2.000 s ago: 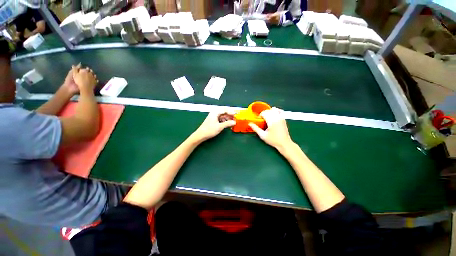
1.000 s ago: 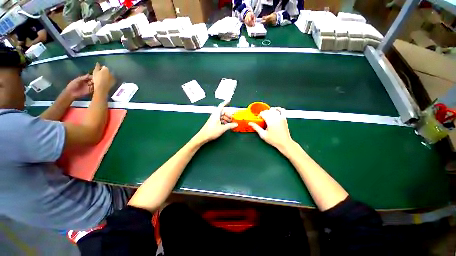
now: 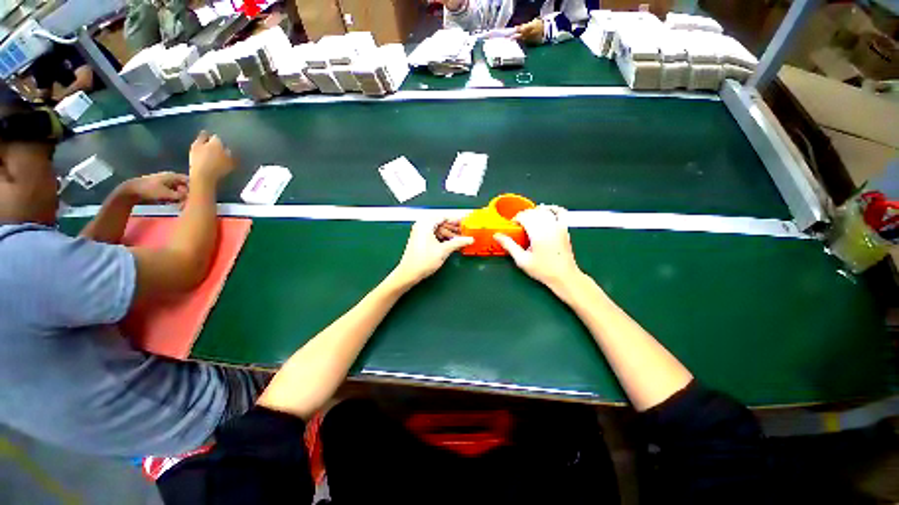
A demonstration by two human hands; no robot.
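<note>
An orange tape dispenser [image 3: 485,237] stands on the green bench just in front of the pale guide rail. My left hand [image 3: 430,251] is at its left end, thumb against its side and fingers curled. My right hand [image 3: 544,247] holds its right end, thumb on the near side and fingers over the ring. Two small white product boxes lie on the conveyor beyond the rail, the left one [image 3: 402,179] and the right one [image 3: 466,173]. Whether tape is in the dispenser cannot be told.
A person [image 3: 74,306] sits at my left, arms over a red-pink mat [image 3: 187,286]. Another product box [image 3: 266,184] lies near that person's hands. Rows of white boxes [image 3: 325,64] stand beyond the conveyor. A grey metal post [image 3: 774,148] and a holder with red handles [image 3: 861,232] are at the right.
The boxes on the conveyor have moved to the right. My left hand's fingers, raised a second ago, are lowered to the dispenser. The neighbour's hands have moved apart.
</note>
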